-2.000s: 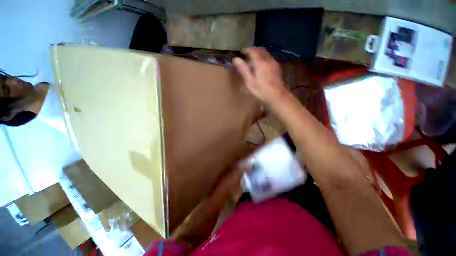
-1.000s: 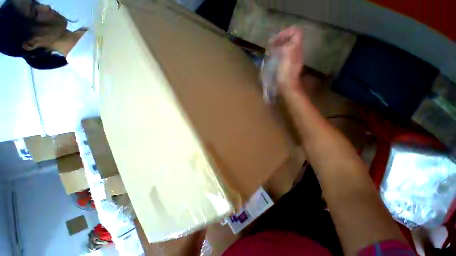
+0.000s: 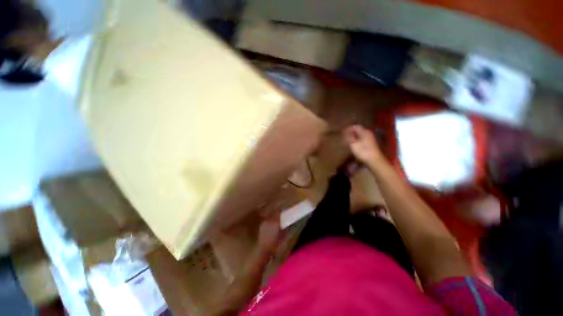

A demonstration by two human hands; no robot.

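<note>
A white retail box [image 3: 296,214] shows as a small pale shape low in the middle of the head view, in front of my body. My left hand [image 3: 270,227] is blurred and partly shaded beside the large carton, shut on this box at its left end. My right hand [image 3: 361,143] is to the right of the carton's corner, its fingers curled. Blur hides whether it holds anything. The large plain brown carton [image 3: 179,123] stands tall at my left. A silvery-white stack of film bags [image 3: 435,149] lies on the red stool [image 3: 484,145] at my right.
Another white retail box [image 3: 494,89] and a black flat pad [image 3: 375,58] lie on the brownish strip at the back. Brown cartons [image 3: 80,197] and a film-wrapped white box [image 3: 145,290] are at lower left. A person in white [image 3: 65,62] is at upper left. A dark shape is at the right edge.
My right hand has come down from beside the carton's upper side. The clear film seen at that hand a second ago no longer shows clearly. The view has turned, bringing the back retail box into sight.
</note>
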